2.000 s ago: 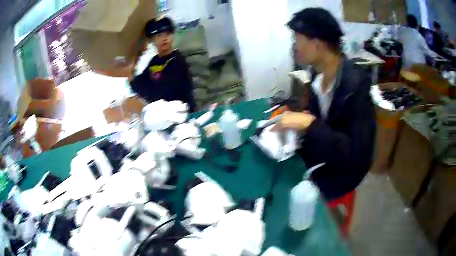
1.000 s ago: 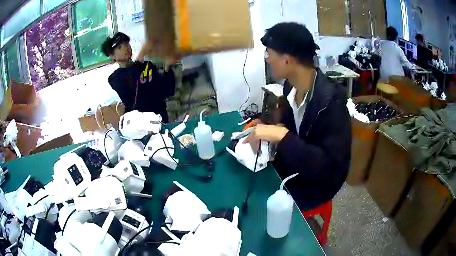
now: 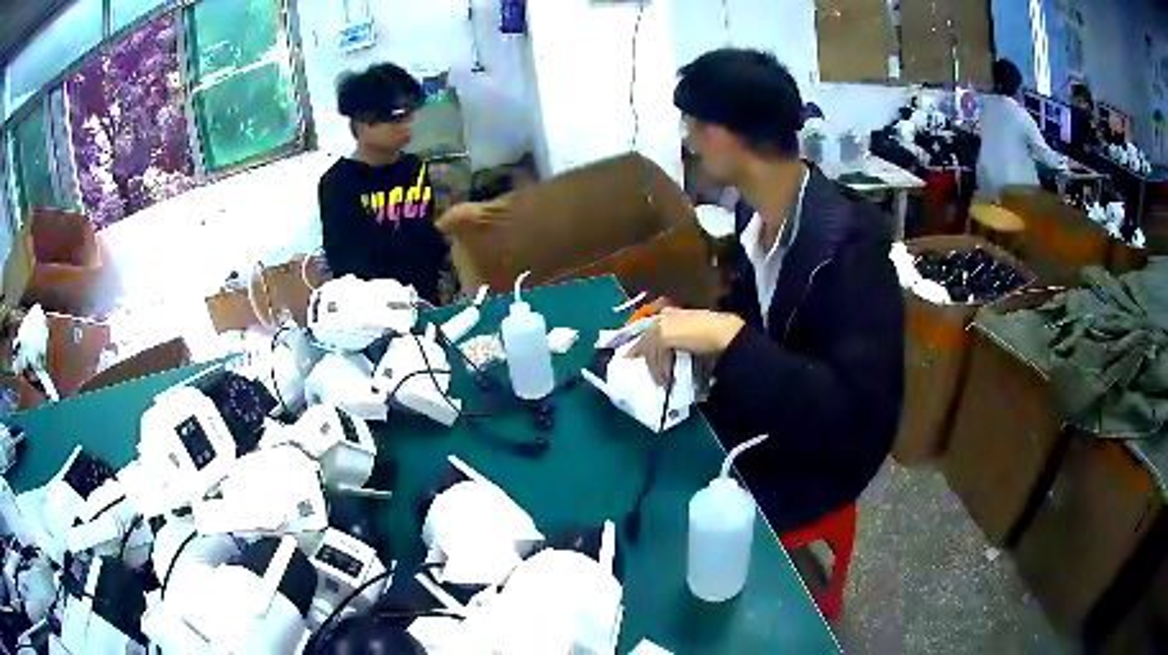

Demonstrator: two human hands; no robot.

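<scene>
Neither of my hands is in the picture. White security cameras lie piled on the green table at the left and bottom. One white security camera with an upright antenna lies near the bottom middle, beside another white camera cut off by the bottom edge. A camera with a black light panel lies in the pile at the left. A translucent wash bottle with a bent spout stands near the table's right edge. A second wash bottle stands further back.
A seated coworker at the right holds a white camera over the green table. A standing person behind the table holds a large open cardboard box. Tall cartons stand at the right.
The standing person's cardboard box has come down from high up to behind the table. The view has turned and steadied since the earliest frame. The coworker still holds the camera.
</scene>
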